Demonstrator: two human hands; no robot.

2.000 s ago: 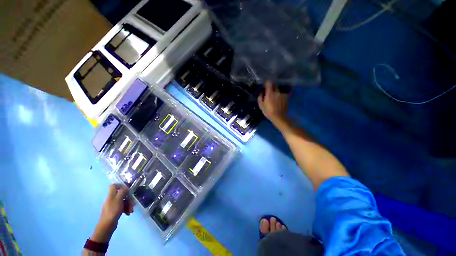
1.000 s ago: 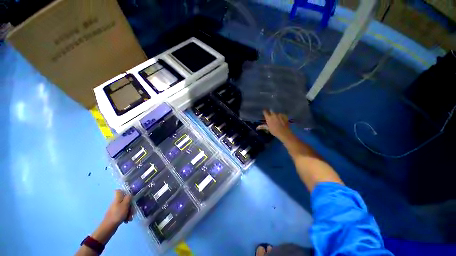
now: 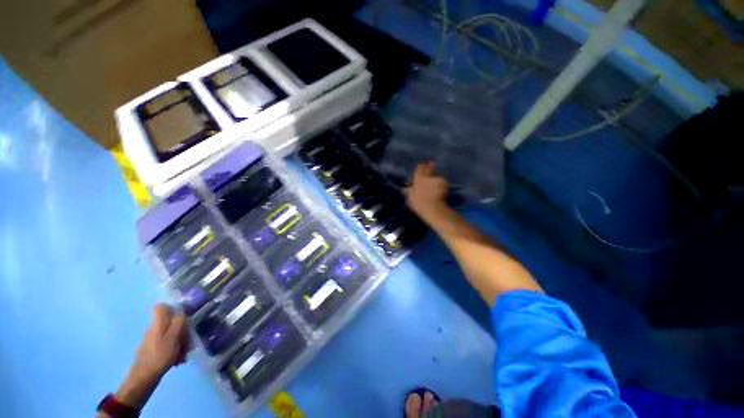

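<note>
A clear blister tray (image 3: 303,326), on top of a stack, holds several black phone parts (image 3: 307,247) with white strips and yellow outlines. Two purple pieces (image 3: 169,214) fill its far end pockets. My left hand (image 3: 166,336) is curled on the tray's near left edge. My right hand (image 3: 427,192) is at the near left edge of an empty, greyish blister tray (image 3: 457,135); its fingertips are blurred, so its grip is unclear. A shadowed stack of filled trays (image 3: 359,200) lies between the main stack and the empty tray.
White foam trays (image 3: 285,122) with dark openings stand behind the main stack. A brown cardboard box (image 3: 106,65) is at the far left. A pale metal leg (image 3: 563,82) and loose cables (image 3: 510,45) are at the upper right. Yellow tape (image 3: 285,406) marks the blue floor.
My right hand has brought the empty tray lower, and it now lies flatter beside the shadowed stack. My left hand stays at the main tray's edge. The camera view has shifted.
</note>
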